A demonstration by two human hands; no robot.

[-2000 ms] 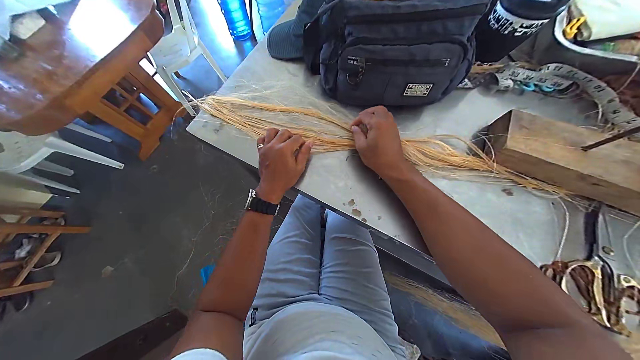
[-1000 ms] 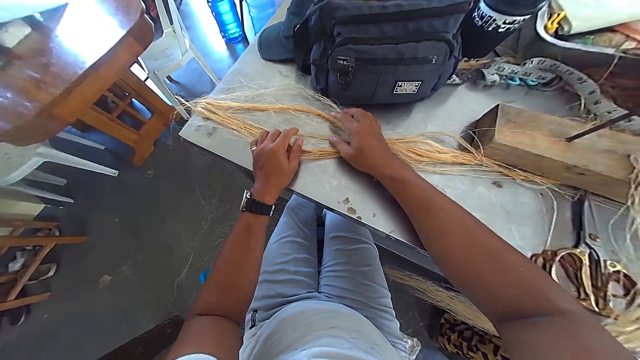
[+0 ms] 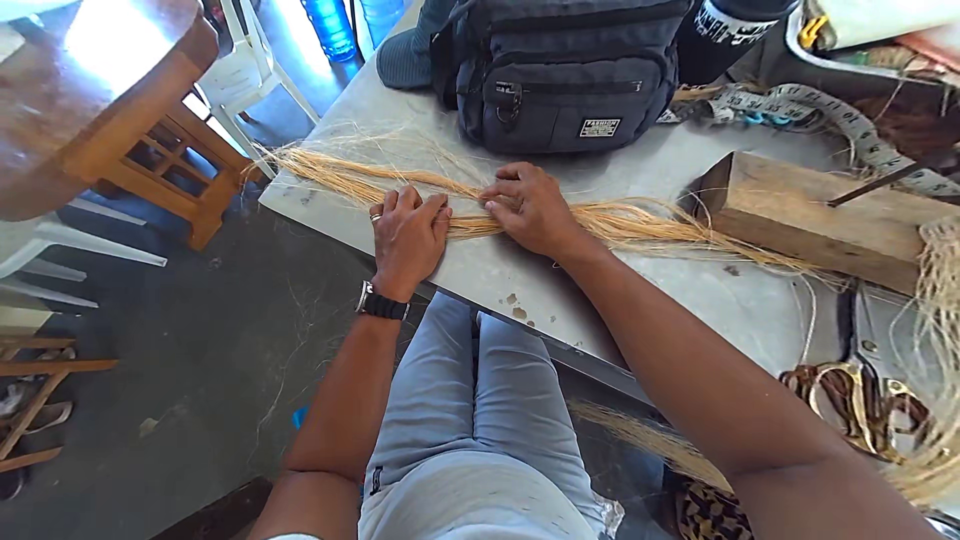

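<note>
A long bundle of straw-coloured natural fibres (image 3: 637, 225) lies across the grey tabletop (image 3: 720, 315). Toward its left end it parts into two strands. My left hand (image 3: 409, 236) rests on the nearer strand, with the fingers curled over it and a ring and a wristwatch showing. Just right of it, my right hand (image 3: 532, 206) is over the bundle where the strands meet, thumb and fingertips bent down onto the fibres. Whether its fingers pinch any fibres cannot be told. Loose thin fibres (image 3: 397, 142) spread behind the far strand.
Behind the hands stands a dark bag (image 3: 570, 82) beside a cap (image 3: 405, 60) and a black tumbler (image 3: 724, 37). At right are a wooden block (image 3: 817, 217) with a metal spike, a measuring tape (image 3: 847, 120) and scissors (image 3: 862, 397). The table's front edge runs below my wrists.
My right hand has moved slightly away from my left, and the gap between the two strands shows more plainly near the fingers. My left hand stays on the nearer strand.
</note>
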